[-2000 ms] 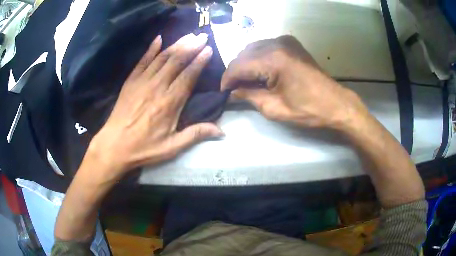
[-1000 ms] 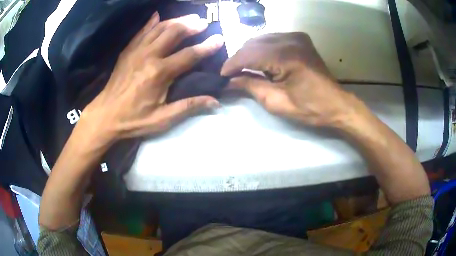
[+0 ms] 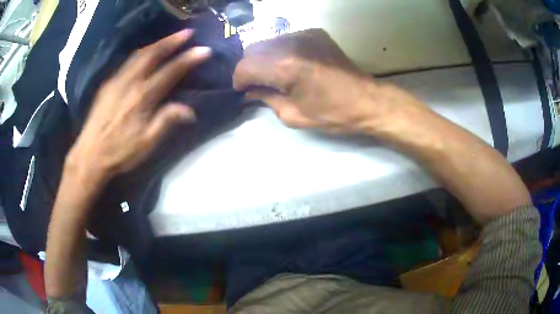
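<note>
A black garment [image 3: 37,165] with white panels [image 3: 75,52] covers the left of the machine table. My left hand [image 3: 132,107] lies over it with fingers spread, slightly blurred. My right hand [image 3: 295,80] pinches the garment's dark edge between thumb and fingers, just below the presser foot [image 3: 229,29]. The foot stands at the top centre beside a dark round machine part [image 3: 239,12]. The cloth under my left palm is hidden. A small white mark [image 3: 124,207] shows on the garment near my left wrist.
The pale machine bed [image 3: 393,37] curves to a worn front edge [image 3: 276,211]. A black strap [image 3: 485,80] crosses it at right. Below are my olive-khaki clothing [image 3: 331,294], wooden pieces [image 3: 430,276] and pale blue sheeting [image 3: 120,291]. A blue object [image 3: 546,227] is at right.
My left hand has moved left and back from the needle area, its fingers lifting off the edge. My right hand still pinches the edge. The whole view has shifted and tilted slightly.
</note>
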